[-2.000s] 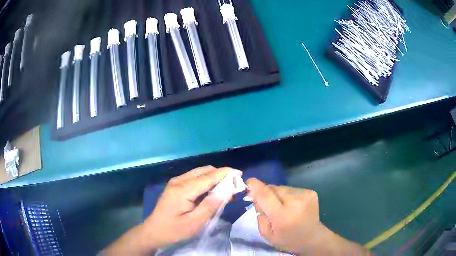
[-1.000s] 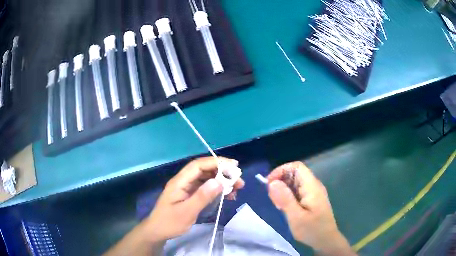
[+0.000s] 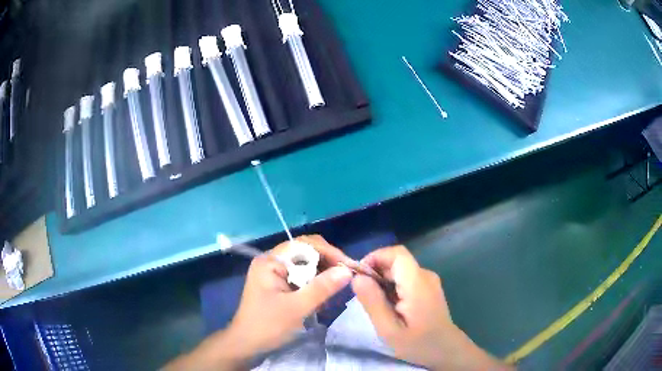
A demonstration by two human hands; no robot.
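Note:
My left hand [image 3: 279, 304] holds a white ring-like collar [image 3: 302, 262] with its opening facing up; the tube below it is mostly hidden by the fingers. A thin white rod [image 3: 273, 199] with a small head rises from beside the collar toward the bench. A second, blurred rod [image 3: 243, 248] points up and left from the same hand. My right hand [image 3: 406, 301] is right beside the left, fingertips pinched together near the left thumb; what lies between them is too small to tell.
A black slotted tray [image 3: 218, 161] bears several tube assemblies [image 3: 190, 109]. A narrow black tray [image 3: 533, 119] is heaped with white rods [image 3: 501, 54]. A loose rod [image 3: 425, 87] lies between them. Cardboard [image 3: 40, 253] with a white lump [image 3: 12, 267] is at left; a blue basket [image 3: 64, 346] stands below.
My right hand has moved left, back to the left hand. The collar has shifted slightly left, and a second rod now shows, pointing up-left. The first rod stands steeper.

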